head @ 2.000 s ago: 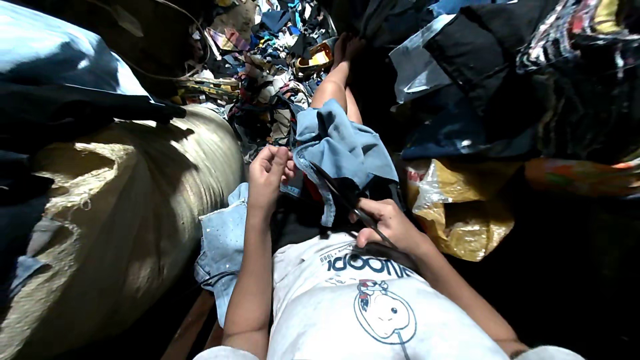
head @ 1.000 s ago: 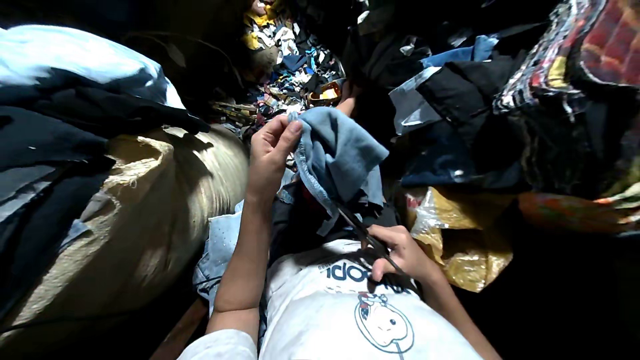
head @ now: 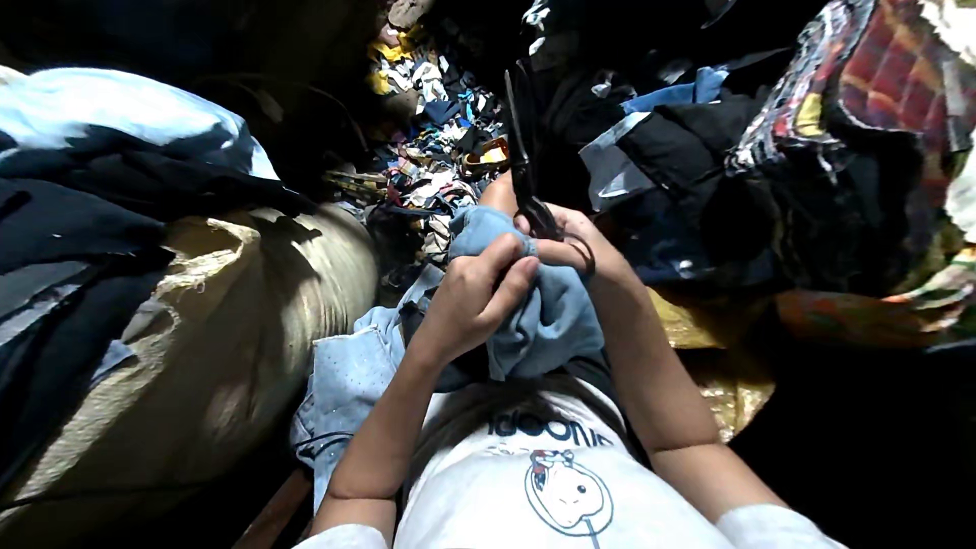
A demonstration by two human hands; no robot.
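My left hand [head: 480, 293] pinches an edge of light blue denim cloth [head: 553, 316] between thumb and fingers, above my lap. Close beside it, my right hand [head: 568, 236] holds dark metal scissors [head: 523, 152], its fingers at the handle loops and touching the same cloth edge. The scissors point up and away from me, with the blades slightly apart and no cloth between them. Another piece of light blue denim [head: 354, 374] lies by my left side, partly behind my left forearm.
A large woven sack [head: 252, 343] stands at the left under dark and pale blue cloths [head: 145, 107]. Fabric scraps [head: 435, 168] cover the floor ahead. Dark cloth [head: 686, 145], a plaid quilted piece [head: 900, 76] and a yellow plastic sack [head: 694, 320] are at the right.
My right hand has come up beside my left hand. The scissors, pointed into the cloth a second ago, now point away from it. The denim has bunched up between both hands.
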